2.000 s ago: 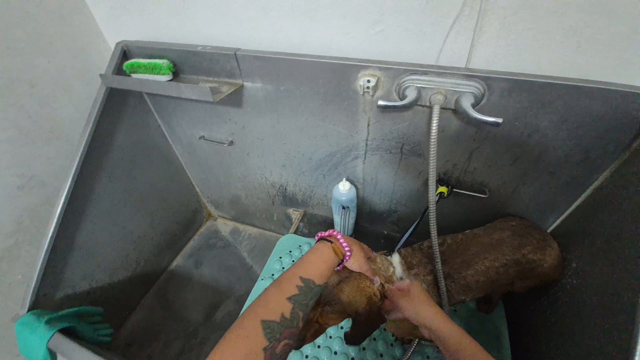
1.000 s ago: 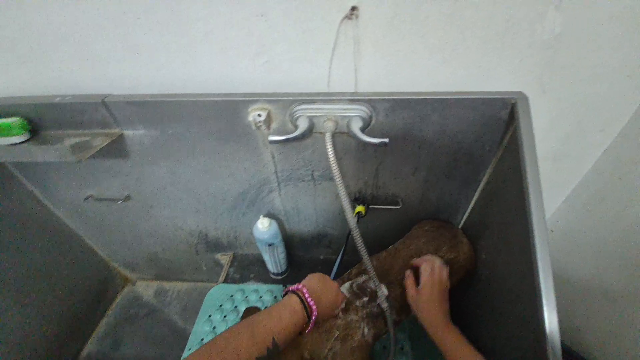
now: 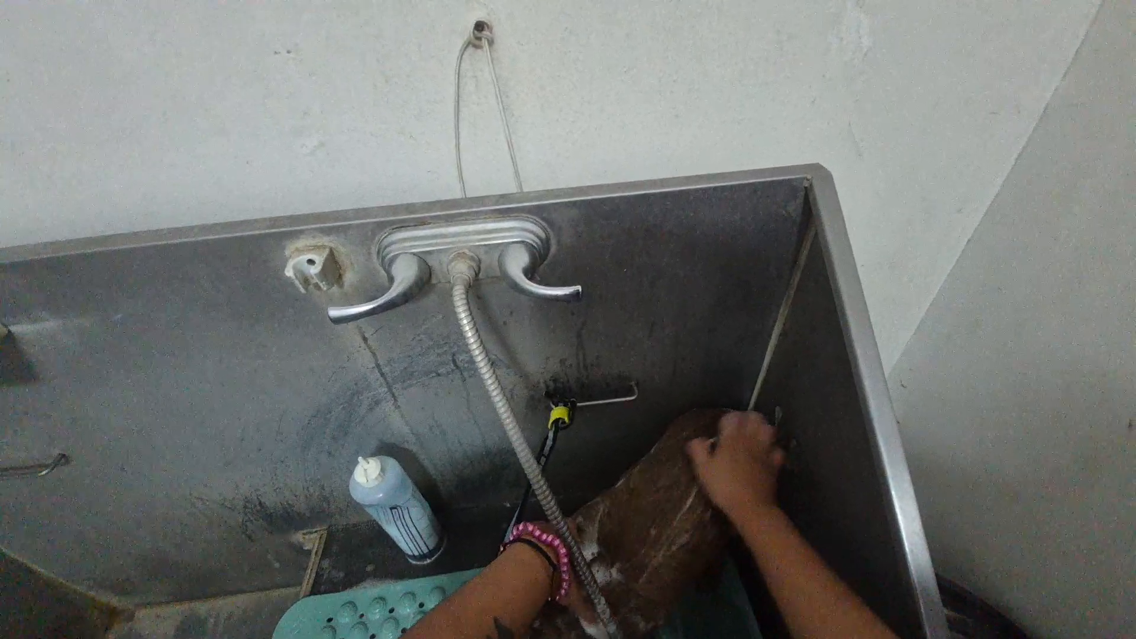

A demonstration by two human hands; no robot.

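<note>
A wet brown short-haired animal, seemingly a dog [image 3: 652, 524], stands in the metal tub with white lather on its coat; its head is not visible. My right hand [image 3: 738, 457] rests on its far end near the tub's right corner, fingers bent, their tips partly hidden. My left hand [image 3: 581, 595], below a pink beaded bracelet [image 3: 555, 550], lies at the near part of the body, largely hidden behind the shower hose [image 3: 497, 390]. A black leash [image 3: 538, 470] with a yellow piece runs from a wall bar down toward the animal.
A bottle of bluish liquid [image 3: 397, 510] stands by the tub's back wall. A mixer tap with two levers [image 3: 466, 257] is mounted above, beside a hose bracket [image 3: 312, 268]. A green rubber mat [image 3: 382, 608] lies on the tub floor. The metal rim [image 3: 874, 382] borders the right side.
My right hand has moved along the animal's back, away from my left hand, to the far end by the right corner. The view has swung to the right.
</note>
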